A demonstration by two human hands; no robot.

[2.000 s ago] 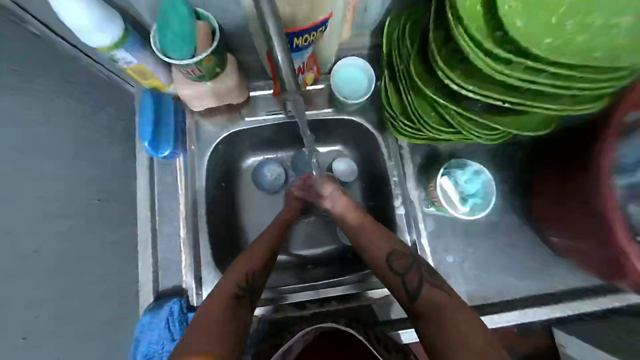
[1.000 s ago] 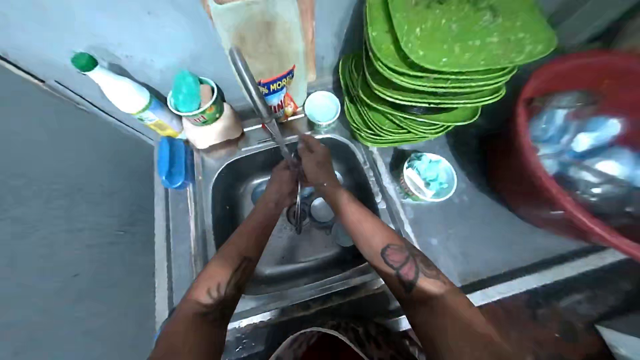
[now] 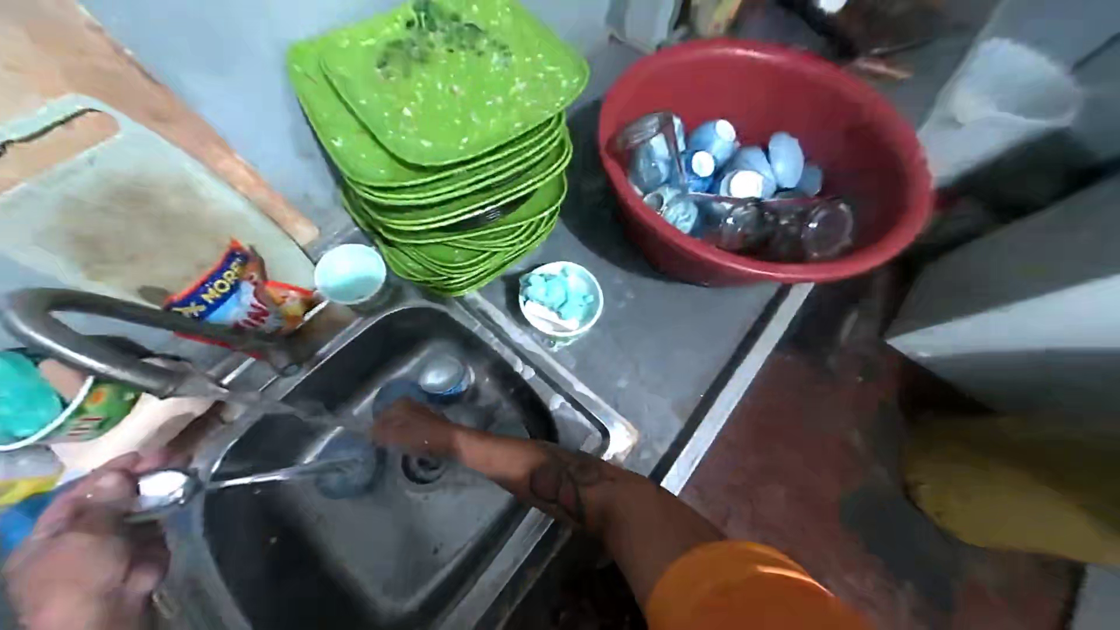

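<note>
At the lower left, my left hand (image 3: 92, 534) is closed on what looks like a metal spoon (image 3: 164, 492); its bowl is by my fingers and its thin handle points over the sink (image 3: 376, 551). My right hand (image 3: 411, 429), blurred, is low in the basin near the drain (image 3: 423, 468). Whether its fingers hold anything cannot be told. A cup or glass (image 3: 444, 374) stands just beyond it, and another bluish one (image 3: 346, 464) lies to its left. Water runs from the curved metal faucet (image 3: 105, 319) into the basin.
Right of the sink are a tub with teal pieces (image 3: 560, 299), stacked green plates (image 3: 455, 114) and a red basin (image 3: 770, 61) of glasses and cups. A white cup (image 3: 350, 274), a colourful packet (image 3: 236, 293) and a cutting board (image 3: 114, 210) are behind the sink.
My hands, together under the faucet earlier, are now apart: the left outside the basin's left side with the utensil, the right down in the basin. The view has swung right.
</note>
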